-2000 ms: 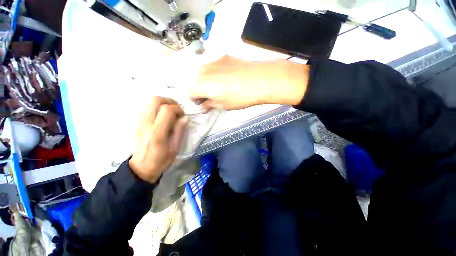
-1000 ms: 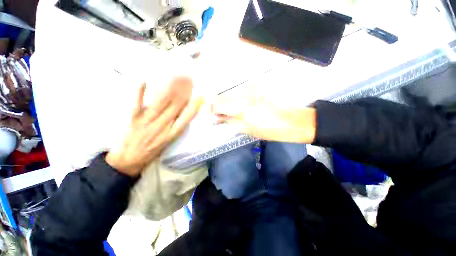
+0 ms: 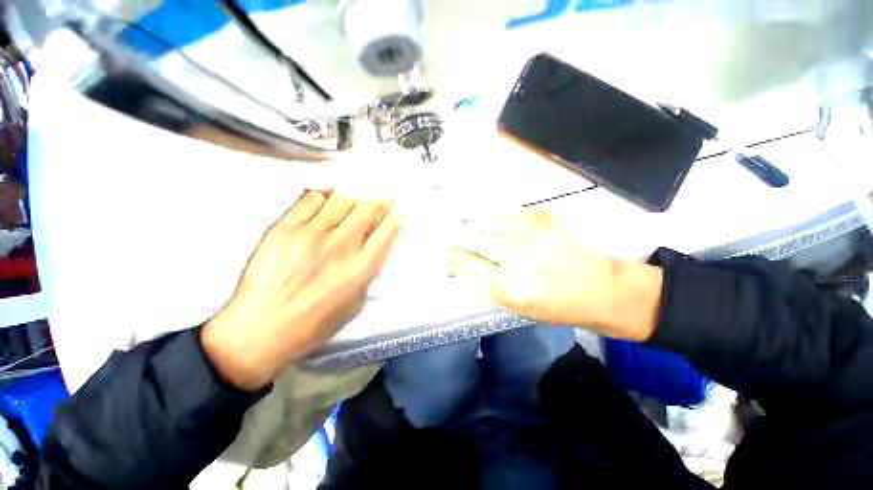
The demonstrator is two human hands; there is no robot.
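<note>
White cloth (image 3: 412, 278) lies on the white table below the sewing machine's needle area, so overexposed that its edges barely show. My left hand (image 3: 311, 268) rests flat, palm down, on it, fingertips just below the presser foot area. My right hand (image 3: 546, 263) lies to the right, its fingers pointing left at the cloth; whether they pinch it cannot be told. The tension discs (image 3: 418, 130) and the round machine end (image 3: 385, 38) are above the hands. Cream cloth (image 3: 297, 412) hangs off the table's front edge at the lower left.
A black smartphone (image 3: 603, 131) lies right of the needle area, with a pen (image 3: 763, 169) beside it. A measuring tape strip (image 3: 421, 340) runs along the front edge. A shiny curved bar (image 3: 201, 120) is at the upper left. A blue container (image 3: 656, 373) is below the table.
The view has shifted, showing more of the machine head. My left hand has gone from pinching the cloth to lying flat, now nearer the needle. My right hand has moved away from the needle area.
</note>
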